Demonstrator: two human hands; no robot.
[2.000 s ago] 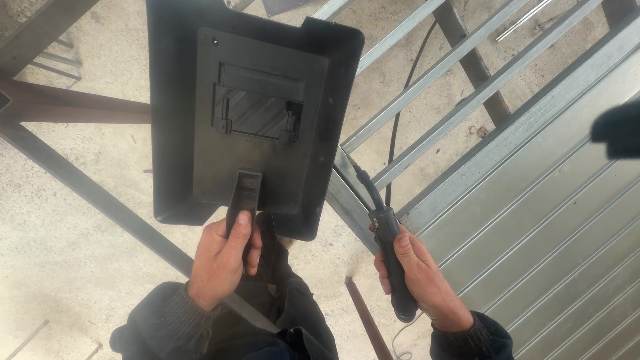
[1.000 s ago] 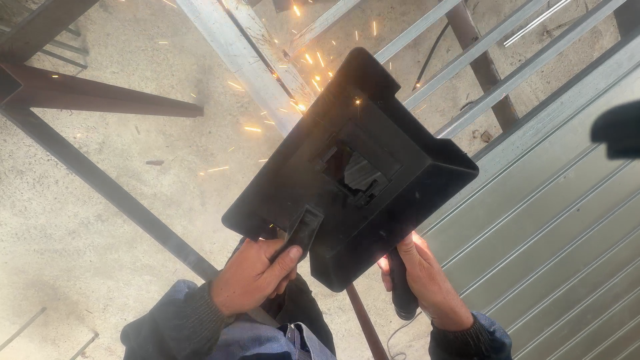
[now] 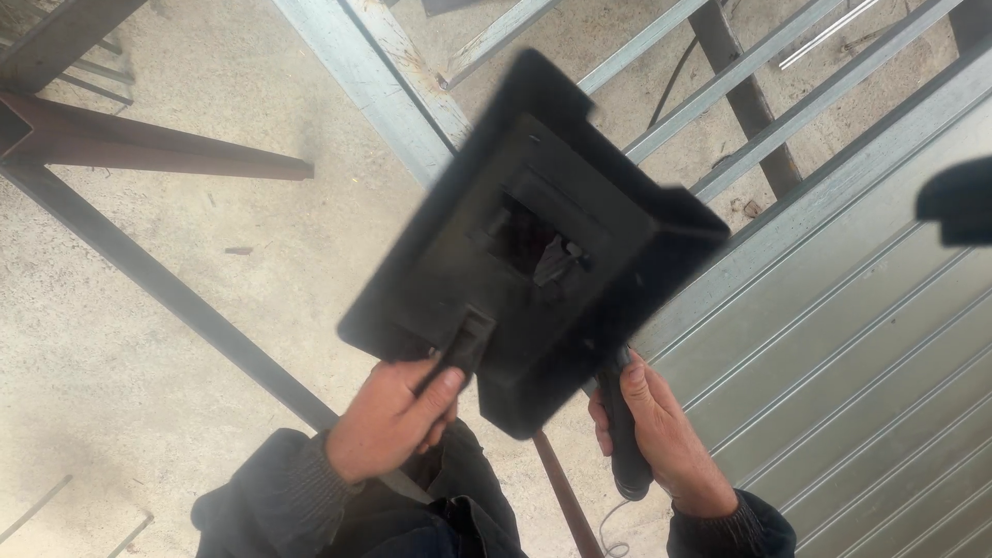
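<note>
My left hand [image 3: 399, 415] grips the short handle of a black hand-held welding shield [image 3: 418, 287], which is tilted to the right over the metal frame. A dark viewing window sits in the middle of its inner face. To the right and just below the shield's edge, my right hand [image 3: 659, 426] is closed around the black handle of a welding electrode holder [image 3: 629, 457]. The shield hides the holder's front end and any electrode in it. Steel bars of a galvanized frame [image 3: 380, 101] pass behind the shield.
A ribbed metal panel [image 3: 845, 372] fills the lower right. Dark steel bars [image 3: 178, 294] and a reddish steel beam [image 3: 194, 147] cross on the left over a concrete floor. Thin rods [image 3: 829, 35] lie at the upper right, near a cable [image 3: 673, 81]. A dark object [image 3: 957, 201] juts in at the right edge.
The shield has moved right and tilted, so it now covers the front of the electrode holder. Sparks that flew above it one second ago are gone. Both hands have kept their grip.
</note>
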